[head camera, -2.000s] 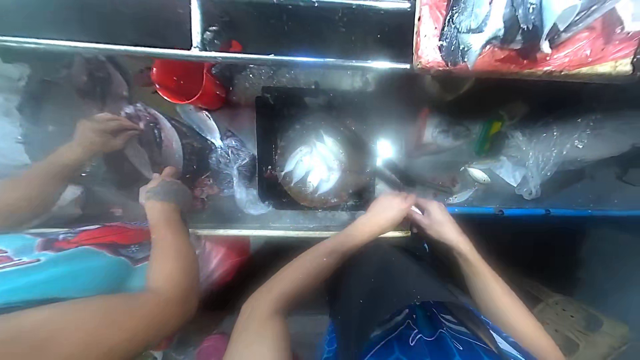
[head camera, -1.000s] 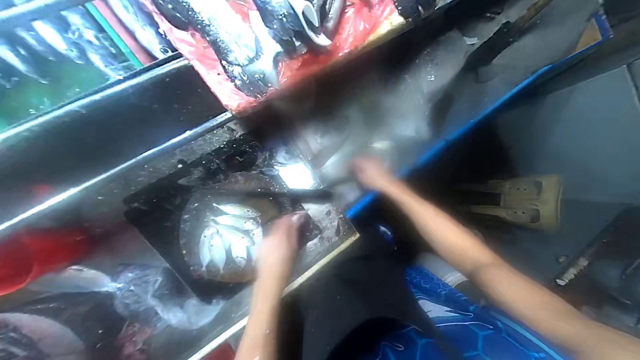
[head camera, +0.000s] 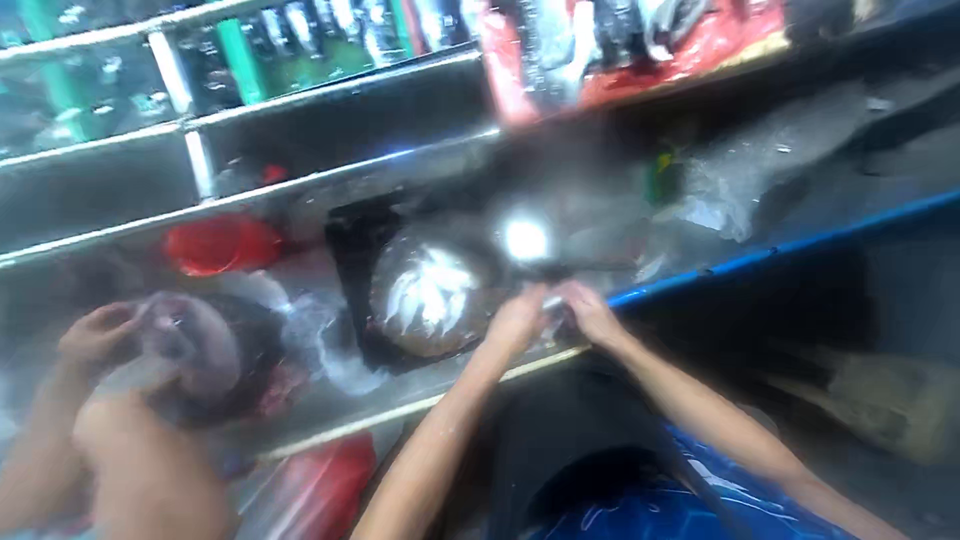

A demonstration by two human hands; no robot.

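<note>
My left hand (head camera: pixel 521 319) and my right hand (head camera: pixel 589 307) are close together at the front edge of the work surface, right of a round board (head camera: pixel 442 341). Several small silvery fish (head camera: pixel 431 292) lie on the board, which rests on a black tray (head camera: pixel 349 262). A small pale thing shows between my fingertips, too blurred to name. Motion blur hides how my fingers are closed. A bright reflection (head camera: pixel 525 238) lies just behind my hands.
At left, a co-worker's hands (head camera: pixel 105 337) hold a large fish (head camera: pixel 195 345). A red plastic bowl (head camera: pixel 221 244) and a clear plastic bag (head camera: pixel 315 330) are nearby. Another plastic bag (head camera: pixel 720 202) lies at right, behind the blue edge (head camera: pixel 750 259). Fish on red plastic (head camera: pixel 690 60) are at the back.
My hands, apart one second ago with the right one reaching over the surface to the right, are now together at the front edge. The view has swung back left.
</note>
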